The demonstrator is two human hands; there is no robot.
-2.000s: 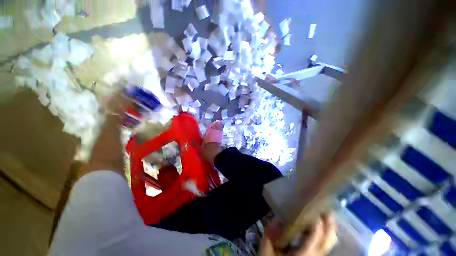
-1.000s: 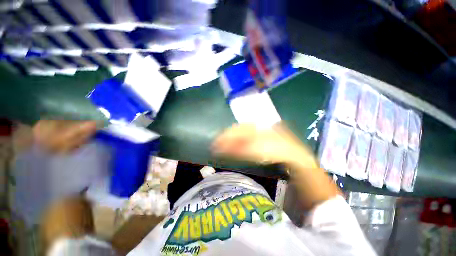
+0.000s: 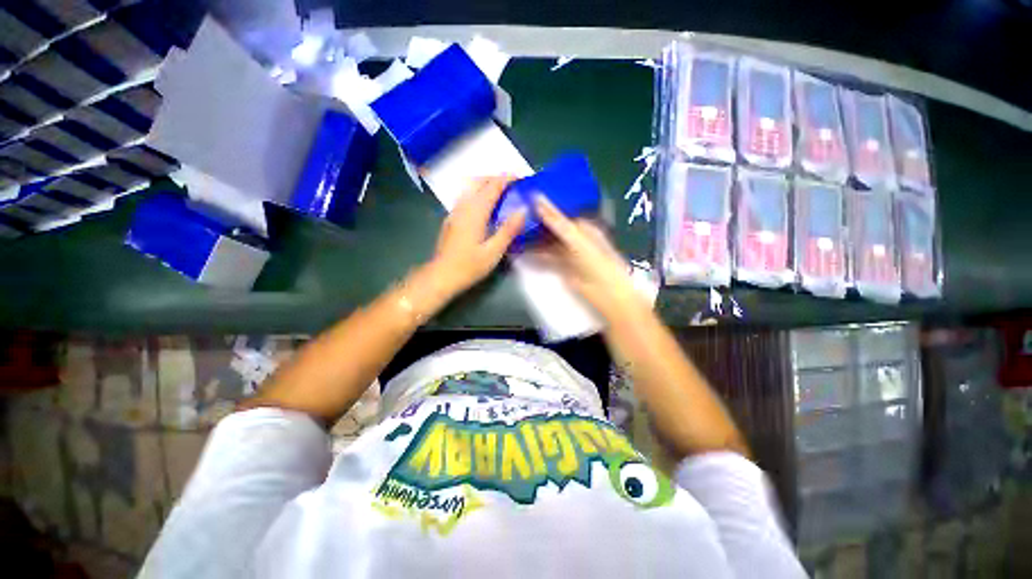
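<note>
Both my hands are on one open blue gift box above the green bench. My left hand grips its left side. My right hand is on its near right side, slightly blurred. A white flap of this box hangs down below my hands toward the bench's near edge. Another blue gift box lies just beyond, its white flap reaching toward my left hand. The clear blister tray on the right holds two rows of phones with pink-red keypads, each in a frosted sleeve. The inside of the held box is hidden.
More open blue and white boxes lie at left, beside stacked boxes at the far left. White slips lie at the back. Small label scraps sit beside the tray. Empty clear trays are below the bench at right.
The view has turned from the littered floor and red stool to the bench. My hands, apart one second ago, have come together on a blue box. The open boxes at left have shifted.
</note>
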